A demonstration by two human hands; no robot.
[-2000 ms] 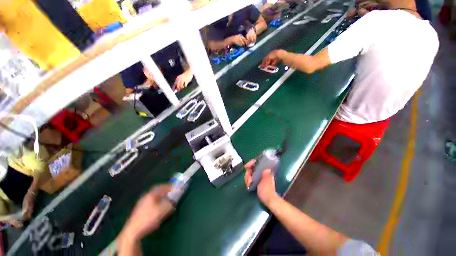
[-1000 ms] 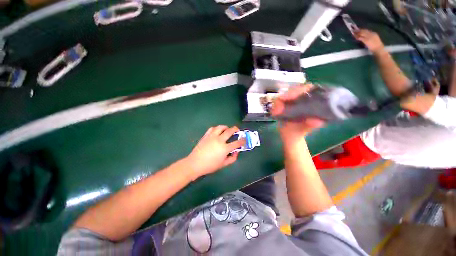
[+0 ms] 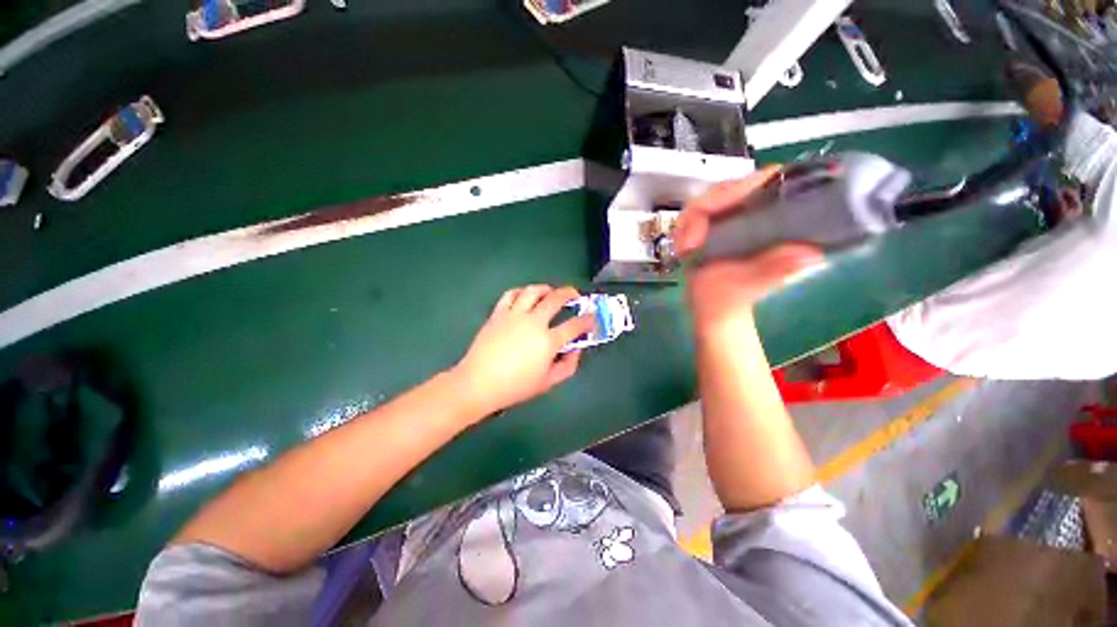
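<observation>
My left hand (image 3: 521, 353) presses a pale housing with a blue insert (image 3: 606, 317) onto the green bench; my fingers cover its loop. My right hand (image 3: 735, 263) is closed around a thick grey electric screwdriver (image 3: 802, 211), held nearly level with its black cable leaving to the right. Its front end is at the front of the white-and-dark screw feeder (image 3: 684, 163), a little above and right of the housing. The bit tip is blurred and hidden by my fingers, and no screw can be made out.
Loop-shaped units (image 3: 104, 150) lie on the darker belt beyond the pale rail (image 3: 515, 185). A coiled black cable (image 3: 55, 447) lies at the left. A white post (image 3: 796, 49) stands behind the feeder. At the right are a person in a white top (image 3: 1017, 312) and a red stool (image 3: 857, 371).
Two seconds ago my left hand was blurred near the rail with a pale item. It then came to rest on the bench with the housing. My right hand brought the screwdriver to the feeder and stays there.
</observation>
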